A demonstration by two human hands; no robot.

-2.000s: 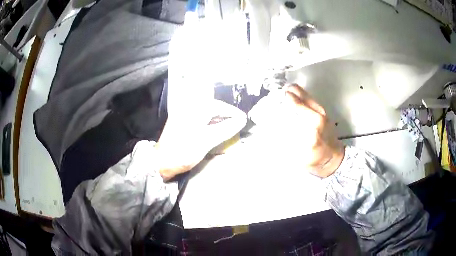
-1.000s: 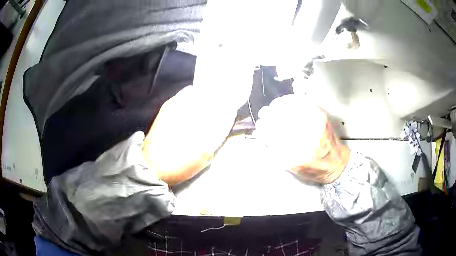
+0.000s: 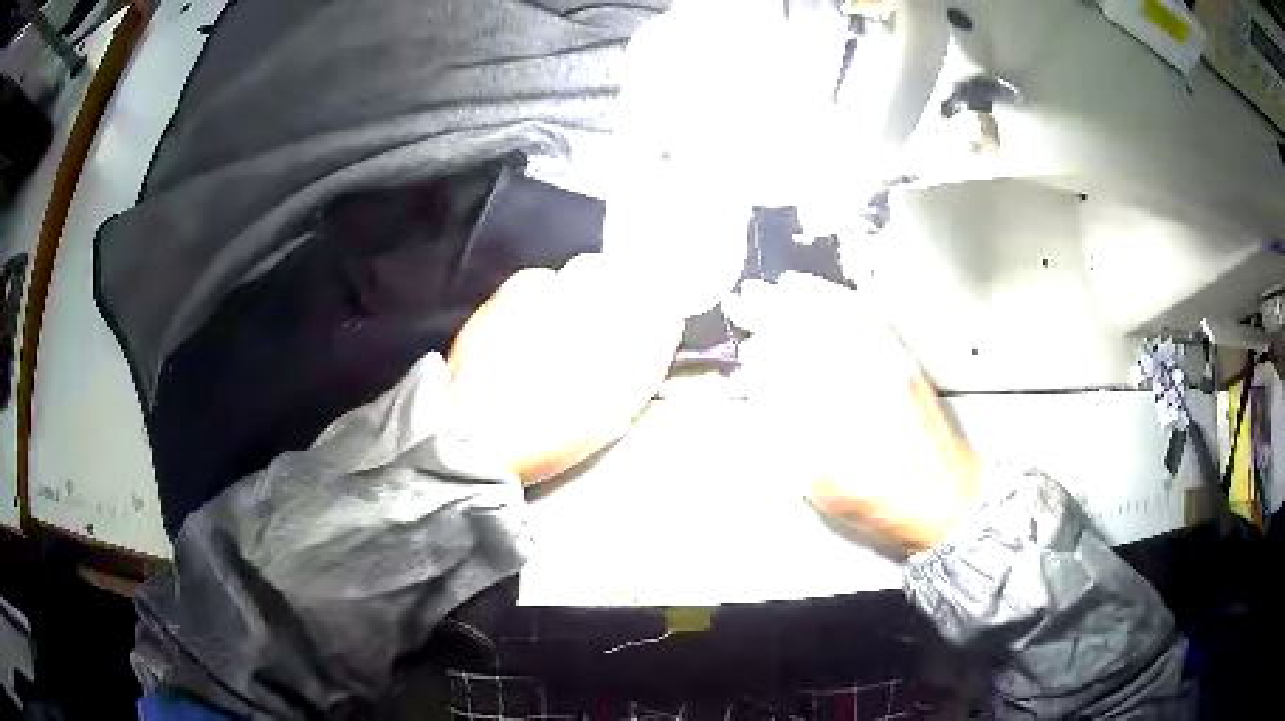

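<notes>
A large dark garment (image 3: 367, 282) with a greyer side lies over the left of the table and reaches under my left hand. My left hand (image 3: 564, 373) rests at the cloth just in front of the needle area, washed out by glare. My right hand (image 3: 860, 402) is opposite it, its fingertips at the small dark cloth piece (image 3: 709, 342) between the hands. Glare hides the fingers, so their grip cannot be told. The presser foot and needle are lost in the bright light. More dark cloth shows under the machine head.
The white sewing machine body (image 3: 1008, 254) fills the right, with a round metal knob (image 3: 982, 96) on it. Yellow tape (image 3: 689, 618) and a pale thread are at the front table edge. Small items stand at the far right. A wood-coloured table edge (image 3: 57, 254) runs down the left.
Over two seconds, both hands have shifted in front of the needle, and the right fingers have moved down from the metal parts. Since one second ago the view has shifted slightly; the hands stay close together.
</notes>
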